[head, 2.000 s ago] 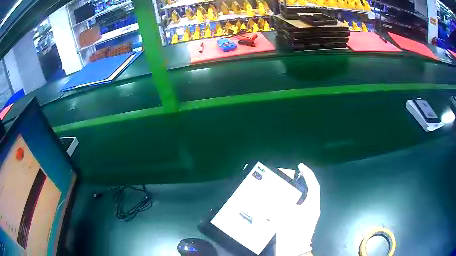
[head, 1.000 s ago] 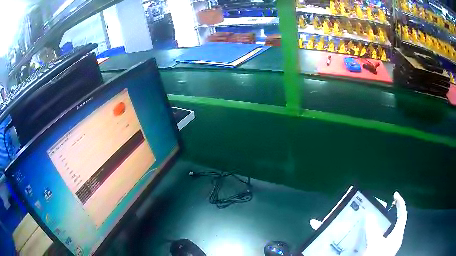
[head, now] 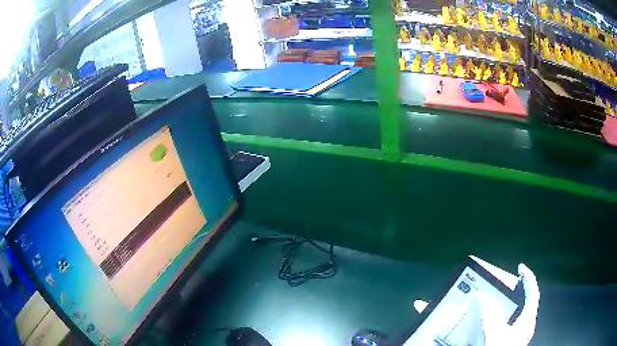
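A tablet-like device [head: 467, 307] with a dark edge and a pale face with small dark print is tilted at the lower right. My right hand [head: 519, 319], in a white glove, grips its right side. Its lower part is cut off by the picture's edge. A small white tip shows at the device's left edge; I cannot tell what it belongs to. My left hand cannot be made out. The rounded black head of a barcode scanner [head: 369, 338] with small blue lights shows at the bottom edge, left of the device; its handle is out of the picture.
A monitor [head: 135, 223] with a cream window and green spot stands left. A black mouse [head: 247, 337] is at the bottom edge. A coiled cable [head: 306, 262] lies on the bench. A white box [head: 254, 172] sits behind the monitor. A green post [head: 385, 81] and rail cross beyond.
The view swung left toward the monitor, then stayed nearly still. The spot on the screen changed from red to green. My right hand still grips the device.
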